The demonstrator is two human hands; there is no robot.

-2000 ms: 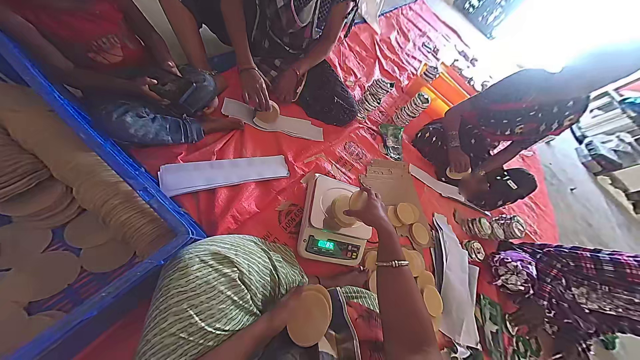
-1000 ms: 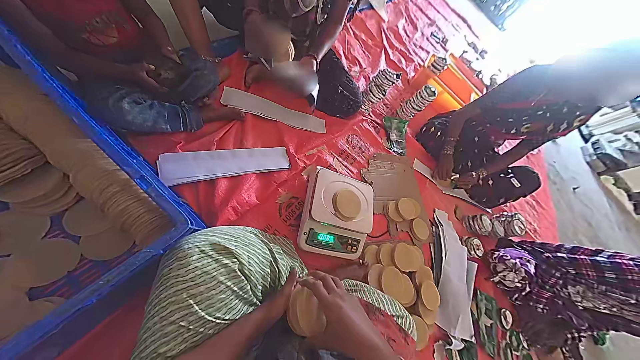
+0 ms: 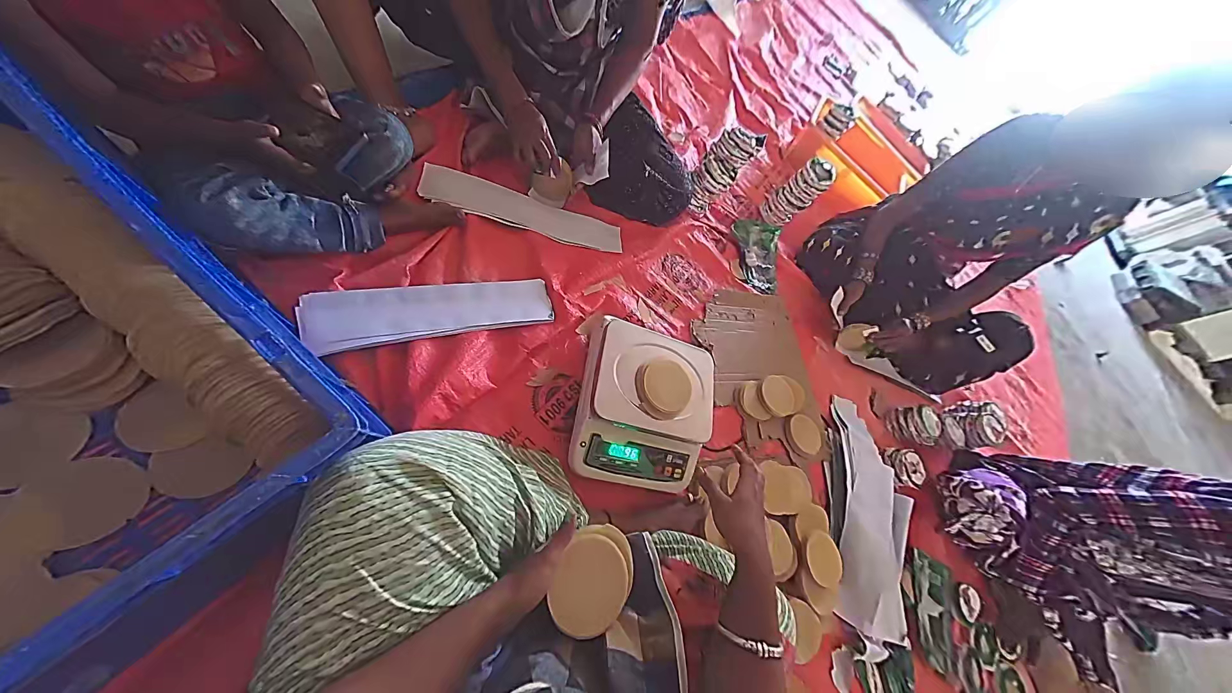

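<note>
My left hand [image 3: 539, 568] holds a few flat round tan discs [image 3: 589, 585] above my lap, at the bottom centre. My right hand [image 3: 736, 505], with a bracelet at its wrist, reaches over the loose pile of similar discs [image 3: 823, 558] beside the scale; its fingers are apart, and whether they touch a disc cannot be told. A white digital scale [image 3: 602, 423] with a lit green display stands on the red sheet. On its pan lies a small stack of discs [image 3: 664, 388]. More discs [image 3: 804, 435] lie on a piece of cardboard [image 3: 746, 337] right of the scale.
A blue crate [image 3: 342, 423] full of discs stands at left. White paper strips [image 3: 423, 313] lie on the red sheet [image 3: 452, 385], and more paper [image 3: 866, 520] lies to the right. Several people sit around, one [image 3: 626, 144] handling a disc. Wrapped stacks [image 3: 914, 423] and an orange crate [image 3: 857, 164] stand beyond.
One second ago both my hands were together at the discs over my lap. My right hand has since left them and moved to the pile by the scale.
</note>
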